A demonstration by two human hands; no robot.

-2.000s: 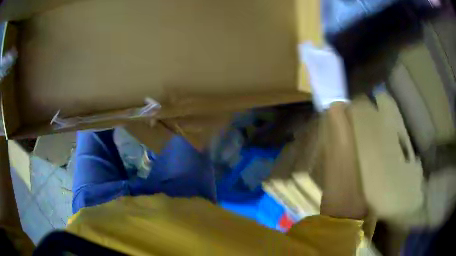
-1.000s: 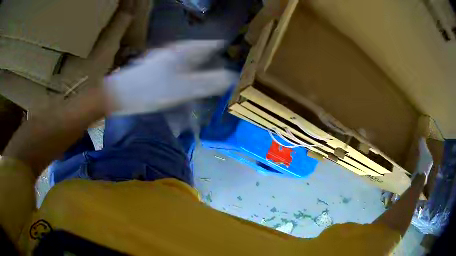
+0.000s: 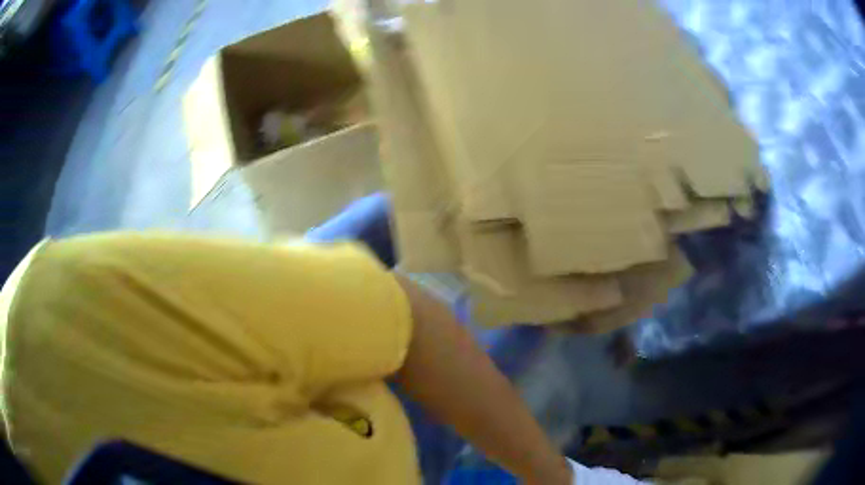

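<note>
A pile of flat brown die-cut box blanks [image 3: 588,180] lies in front of me at upper centre, its slitted and stepped edges uneven towards me. My left arm reaches down and right across my body. Only the cuff part of my white-gloved left hand [image 3: 599,476] shows at the bottom edge; the fingers are cut off, so what they hold is hidden. My right hand is out of the picture. The view is blurred.
An open scrap carton [image 3: 211,123] with pale bits inside stands left of the pile. A shiny plastic-wrapped stack [image 3: 806,123] is at right. A blue stool [image 3: 95,36] is at upper left. Brown cardboard [image 3: 745,466] lies at lower right, near yellow-black floor marking [image 3: 664,428].
The view has swung away from the folded box and the row of finished boxes, which are gone from sight. My left hand has moved to the bottom edge; my right hand has left the picture.
</note>
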